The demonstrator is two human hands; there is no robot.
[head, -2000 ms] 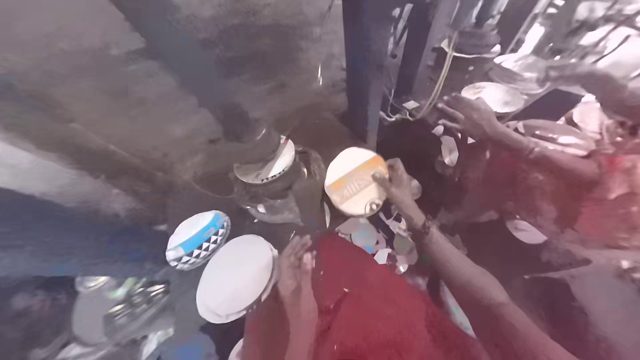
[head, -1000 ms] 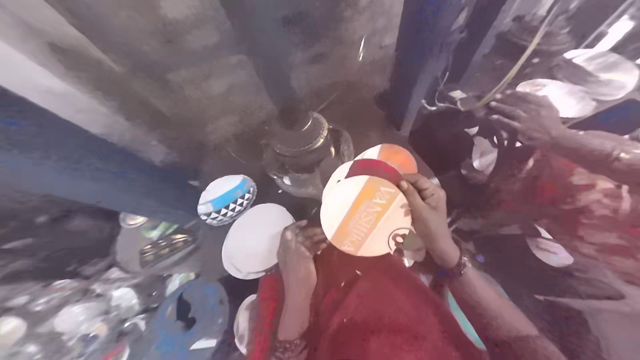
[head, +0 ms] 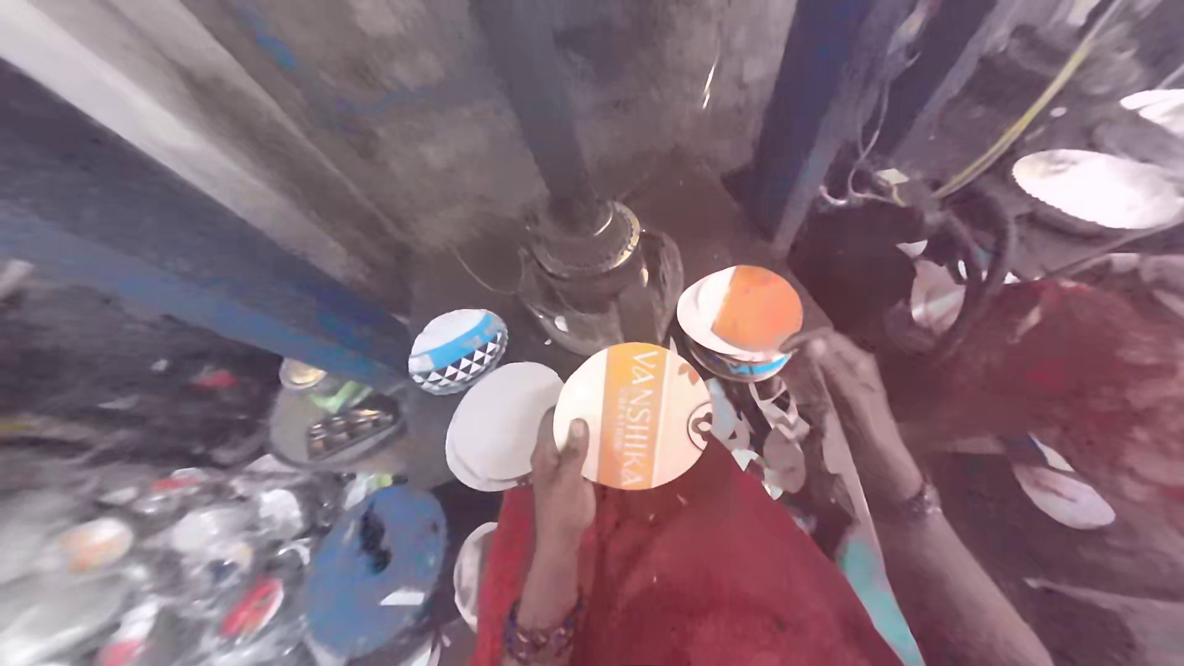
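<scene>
My left hand grips the lower left edge of a round printed card disc, cream with an orange band, held above my lap. Just left of it lies a stack of plain white discs. Beyond, a patterned blue, black and white paper bowl or stack rests on the bench. My right hand is at the right edge of a stack of discs with an orange and white top; whether it grips them is unclear. Between the stacks stands a round metal press die under a vertical shaft.
Blue metal posts frame the machine. A blue round lid or stool and scattered scraps lie at lower left, near a tray of metal parts. Cables hang at right, near shiny plates and another person's red clothing.
The printed disc has passed from my right hand to my left. My right hand has moved away to the stack at the right. The other person's hand has left the view.
</scene>
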